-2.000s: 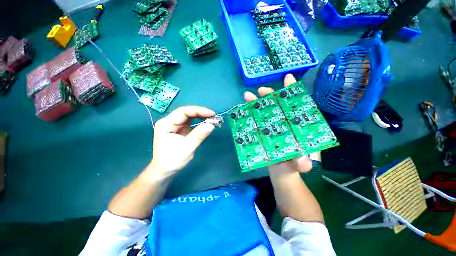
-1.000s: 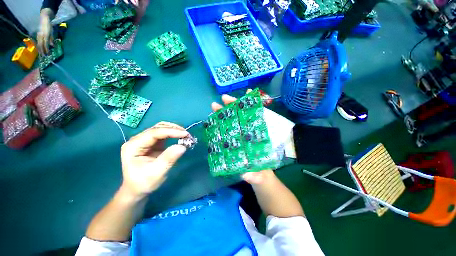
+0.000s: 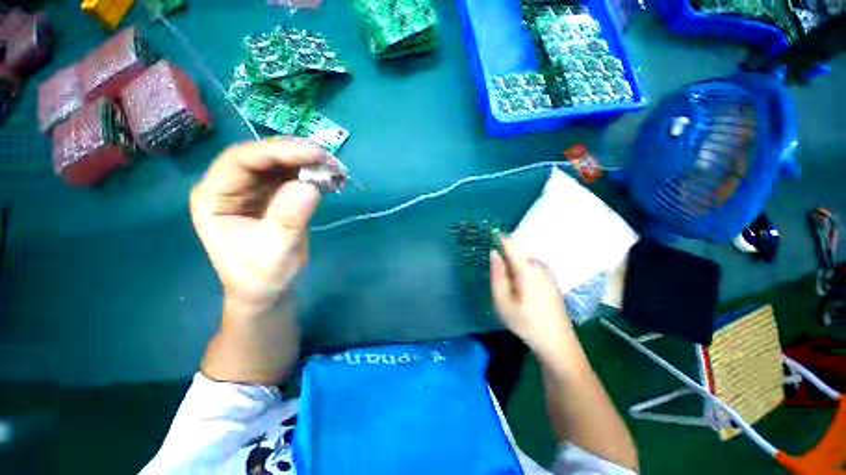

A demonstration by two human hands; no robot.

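My left hand (image 3: 255,227) is raised left of centre and pinches a small silver-brown piece (image 3: 326,174) between thumb and fingertips. My right hand (image 3: 533,292) is right of centre, in front of the white packet. Its fingers and thumb close on the edge of a green PCB panel (image 3: 476,243), which is blurred and looks small and foreshortened. The panel's face cannot be read. The two hands are well apart.
A white cord (image 3: 445,191) crosses the bench to an orange-red piece (image 3: 583,162) by the blue fan (image 3: 710,158). White packet (image 3: 575,227), black pad (image 3: 670,292) and folding chair (image 3: 745,371) stand right. Loose panels (image 3: 283,74), pink-red packs (image 3: 162,107) and a blue tray (image 3: 566,119) lie beyond.
The panel was held up with its component face in view; it has turned away and looks much smaller. The hands have moved apart, uncovering the cord and packet. The other person's hand has left view.
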